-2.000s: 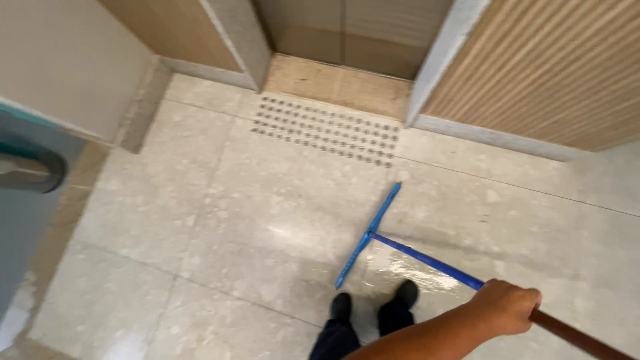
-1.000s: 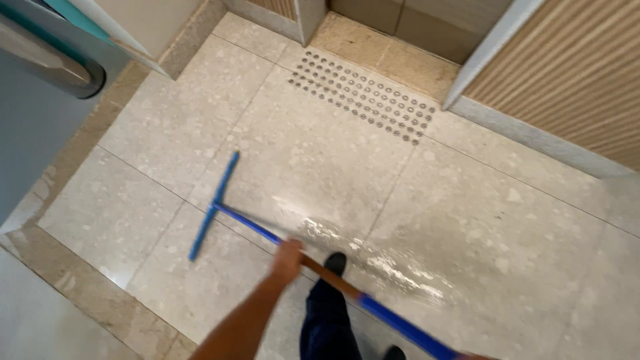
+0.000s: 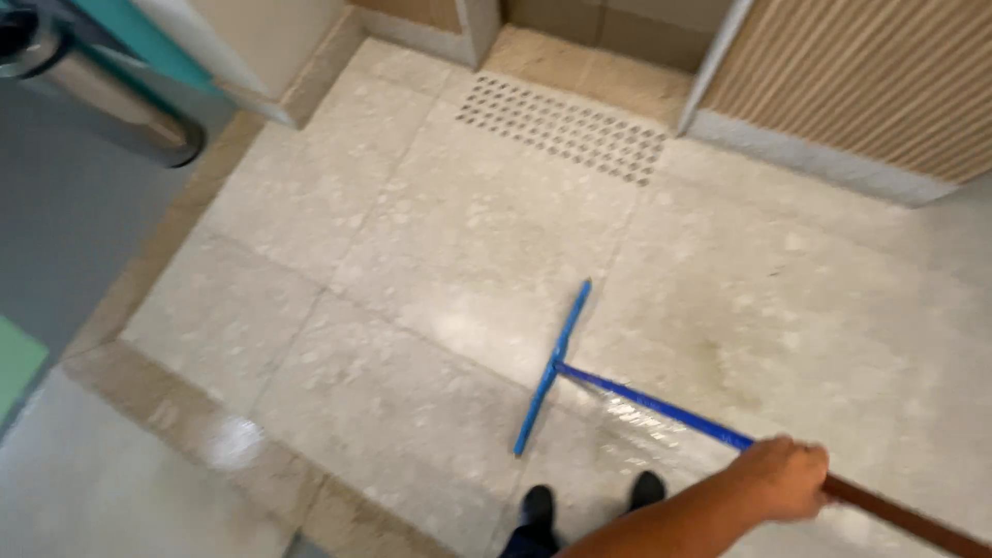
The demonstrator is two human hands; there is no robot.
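The handle of a blue floor squeegee (image 3: 559, 358) runs from its head down to the right, blue first and then brown. My left hand (image 3: 784, 474) is closed around it near where the colours meet. The long, narrow squeegee head lies on pale stone floor tiles (image 3: 480, 225), ahead of my dark shoes (image 3: 538, 508). Wet, shiny streaks (image 3: 639, 418) show on the floor beneath the blue part of the handle. My right hand is outside the frame, as is the far end of the handle.
A dotted tactile strip (image 3: 566, 128) lies before a doorway with metal-looking panels (image 3: 659, 31). Right of it stands a ribbed wall panel (image 3: 868, 85). A shiny cylindrical bin (image 3: 116, 101) stands at the upper left, beyond a tan stone border (image 3: 167, 225).
Since one second ago the squeegee head has moved right across the tiles, and my left hand has gone right with the handle. Two seconds ago the head was also farther right than one second ago.
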